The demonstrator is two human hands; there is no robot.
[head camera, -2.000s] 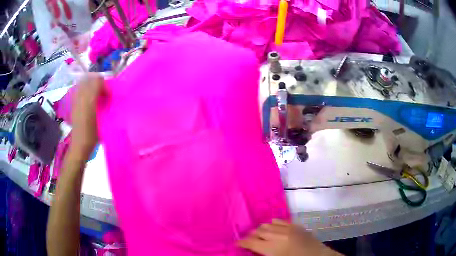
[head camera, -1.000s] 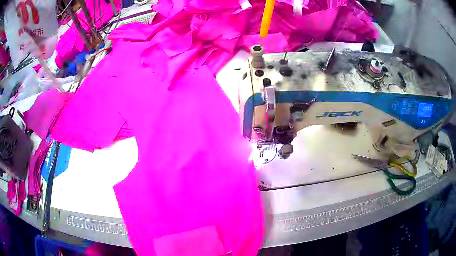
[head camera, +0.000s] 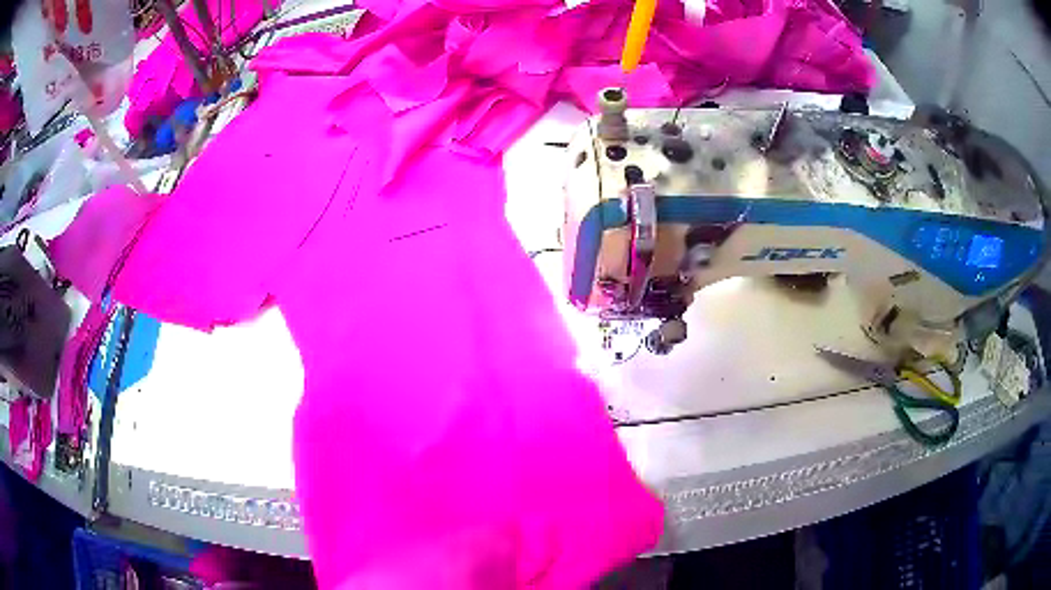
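Observation:
A large vivid pink garment panel (head camera: 450, 380) lies across the white table left of the sewing machine (head camera: 795, 231). Its lower end hangs over the table's front edge, and a short line shows near its top. Another pink piece (head camera: 231, 242) spreads out to its left. The presser foot area (head camera: 628, 323) is right of the panel, with no fabric seen under it. Neither my left hand nor my right hand can be made out; a blurred paler patch shows in the pink at the bottom edge.
Scissors (head camera: 928, 398) with green and yellow handles lie right of the machine. Pink pieces (head camera: 715, 58) are heaped behind it. A dark box (head camera: 29, 317) and narrow pink strips (head camera: 83, 357) are at the left. A blue basket (head camera: 104, 559) is below the table.
Both hands have gone from clear view. The panel now lies on the table, its lower part shifted right since one second ago, and the pale pink rectangle at its lower end no longer shows.

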